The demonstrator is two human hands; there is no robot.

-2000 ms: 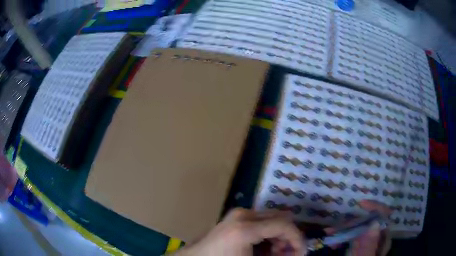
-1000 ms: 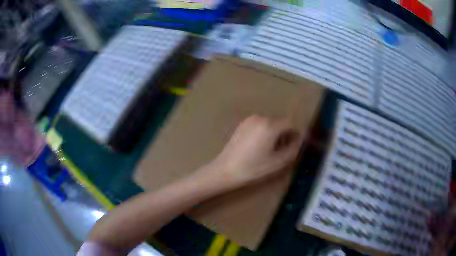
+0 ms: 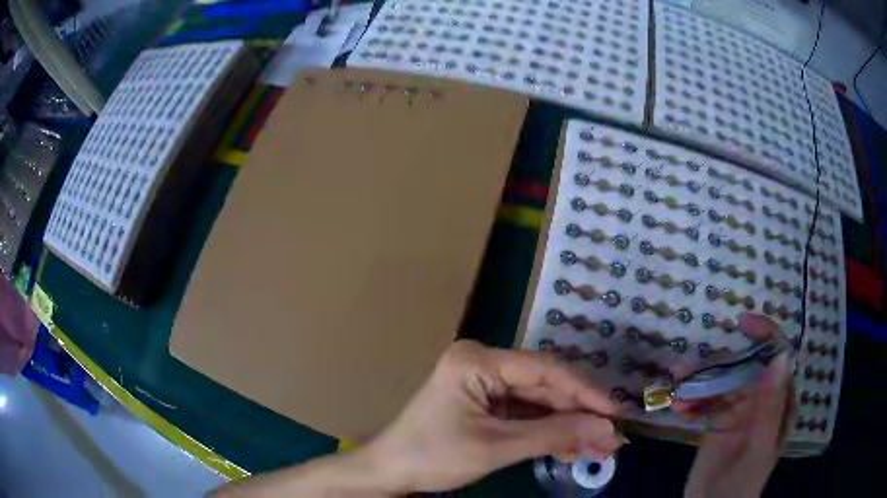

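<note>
My left hand (image 3: 486, 413) is at the lower middle, thumb and forefinger pinched close to the tool's tip. Anything between these fingertips is too small to tell. My right hand (image 3: 744, 423), at the lower right, holds a grey-blue handheld tool (image 3: 722, 379) pointing left, with a brass-coloured tip (image 3: 658, 397). Both hands are over the near edge of a white board (image 3: 622, 277) with dumbbell-shaped marks and round metallic parts. A short row of small dark components (image 3: 387, 89) lies along the far edge of the brown board (image 3: 345, 253).
A thick stack of white boards (image 3: 136, 156) stands at the left. More white boards (image 3: 515, 44) lie at the back. A white reel (image 3: 593, 471) with a dark centre is below my left fingertips. A dark cord (image 3: 806, 243) runs over the right-hand boards. Papers (image 3: 316, 44) lie beyond the brown board.
One second ago my left hand was over the brown board; it is now back at the right, beside the tool. My right hand and the tool are in fuller view.
</note>
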